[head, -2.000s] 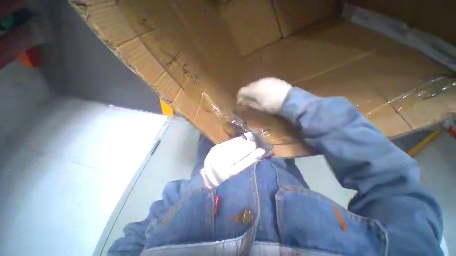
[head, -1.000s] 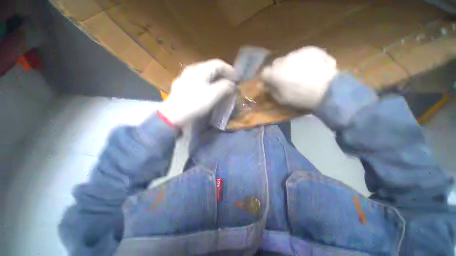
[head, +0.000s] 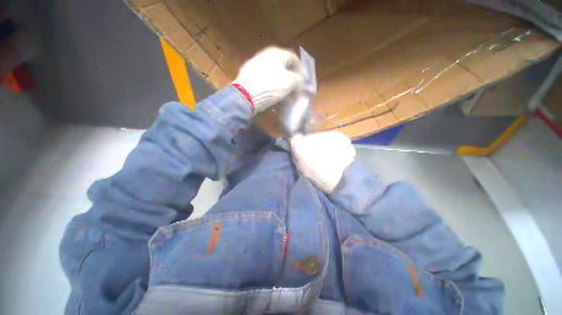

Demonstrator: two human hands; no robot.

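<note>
A large open brown carton [head: 382,58] stands in front of me, its near corner by my waist. My left hand [head: 270,75], in a white glove with a red cuff, is closed on a strip of shiny, whitish tape [head: 307,71] above the near corner. The strip runs down, blurred, towards my right hand [head: 323,157]. My right hand, gloved in white, is lower, at the outside of the corner; its fingertips are at the strip's lower end. Its exact grip cannot be told.
Clear wrinkled tape [head: 431,77] shines along the carton's right inner side. A yellow post [head: 179,74] is at the left. A yellow rail [head: 493,141] and another cardboard piece [head: 496,98] are at the right. An orange-red object [head: 18,79] is at the far left.
My left hand has moved up and right with the tape. My right hand has moved from over the carton down to the near corner. The view has shifted, showing more floor at the right.
</note>
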